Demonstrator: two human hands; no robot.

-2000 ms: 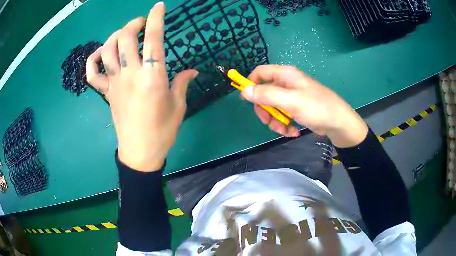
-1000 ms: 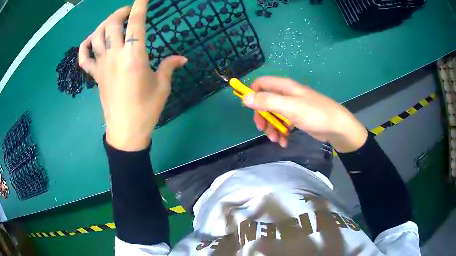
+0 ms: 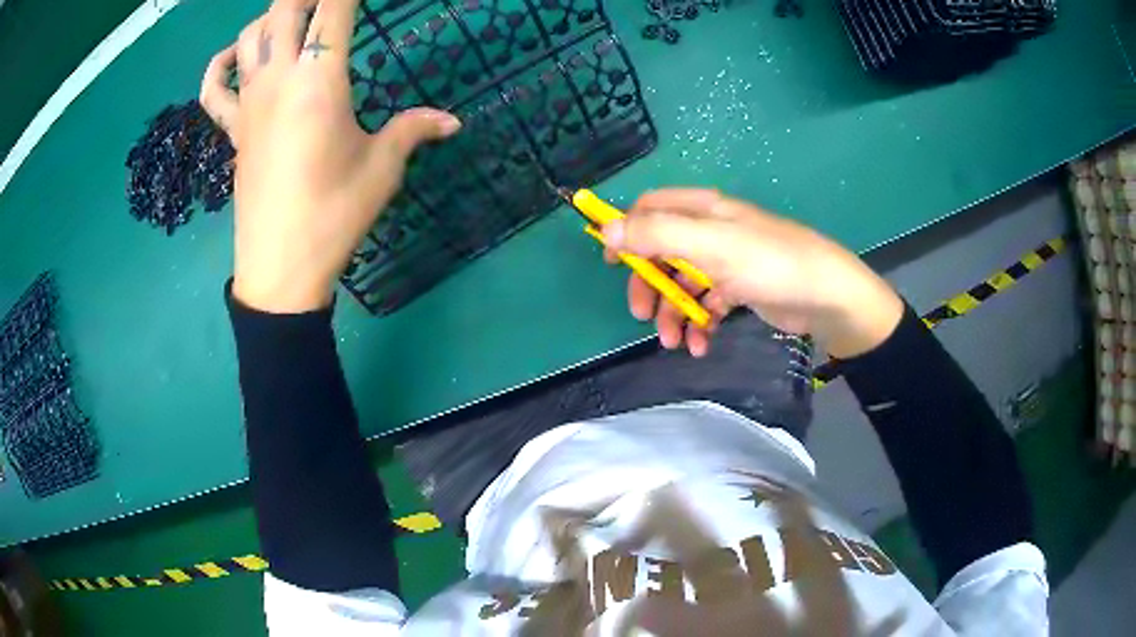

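Observation:
A flat black sprue frame (image 3: 498, 125) with rows of small knobbly parts lies on the green table in front of me. My left hand (image 3: 305, 156) is spread over its left side, thumb out over the bars; its upper fingertips are cut off by the picture's top edge. My right hand (image 3: 735, 268) holds the yellow-handled side cutters (image 3: 642, 259). Their dark jaws are at the frame's near edge, around the middle; whether they touch a bar is too small to tell.
A black heap of cut parts (image 3: 181, 168) lies left of my left hand. Low black frames (image 3: 47, 392) lie at far left. A tall stack of frames (image 3: 941, 31) stands at far right. Pale trimmings (image 3: 723, 112) and a few loose black pieces (image 3: 679, 13) lie right of the frame.
My left hand has moved up and left, and more of the frame's near left part shows. The cutters have moved slightly down along the frame to its near edge. The view has shifted a little.

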